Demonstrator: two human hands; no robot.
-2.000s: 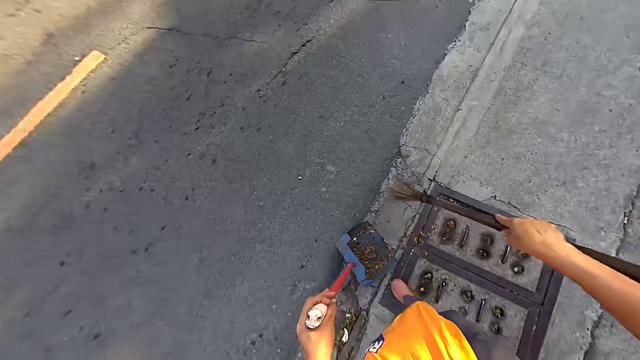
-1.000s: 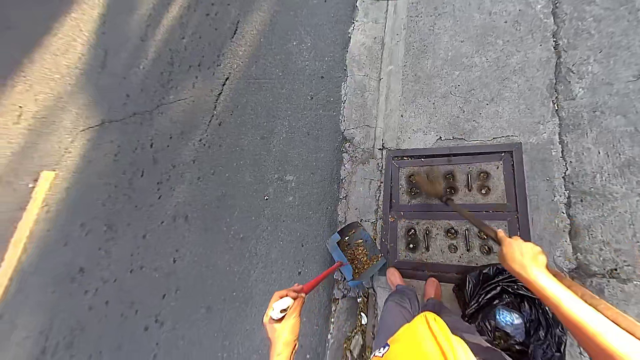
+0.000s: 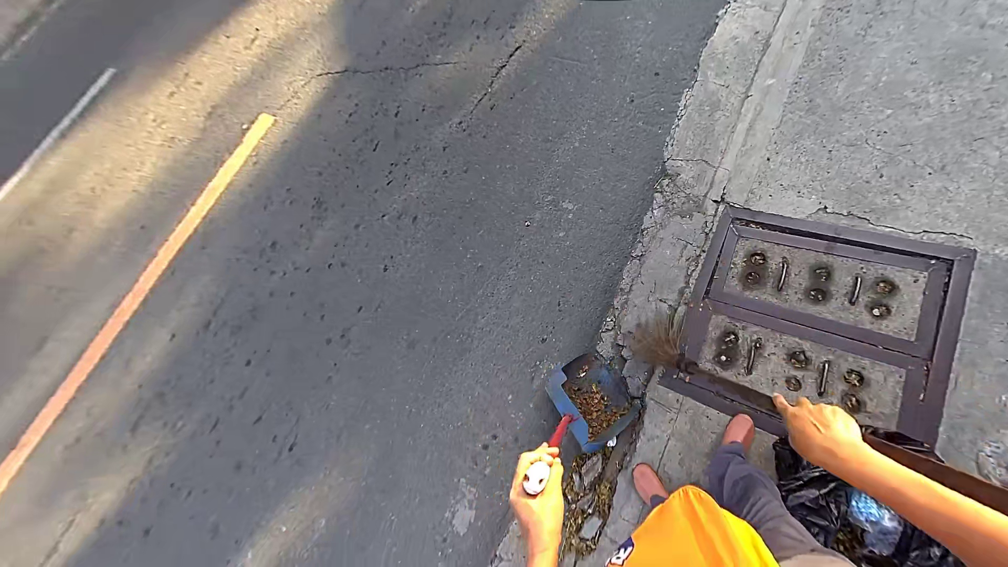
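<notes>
My left hand (image 3: 539,492) is closed round the red and white handle (image 3: 561,431) of a blue dustpan (image 3: 579,416). Dry leaves and debris (image 3: 598,408) lie in the pan, which rests at the road's edge beside the curb. My right hand (image 3: 819,429) grips the long dark handle of a broom, its index finger stretched along the shaft. The broom's brown bristles (image 3: 660,340) are over the curb, just right of and above the dustpan, at the left edge of a metal-framed concrete cover (image 3: 819,346).
A black plastic bag (image 3: 811,488) holding a clear plastic item (image 3: 874,516) sits by my legs at lower right. Leaf litter (image 3: 587,496) lines the broken gutter below the dustpan. Asphalt road (image 3: 378,315) with a yellow line (image 3: 150,276) stretches left; concrete pavement (image 3: 906,118) lies at upper right.
The broom head has moved from over the concrete cover to the curb beside the dustpan. Both hands keep hold of their handles. The view has turned.
</notes>
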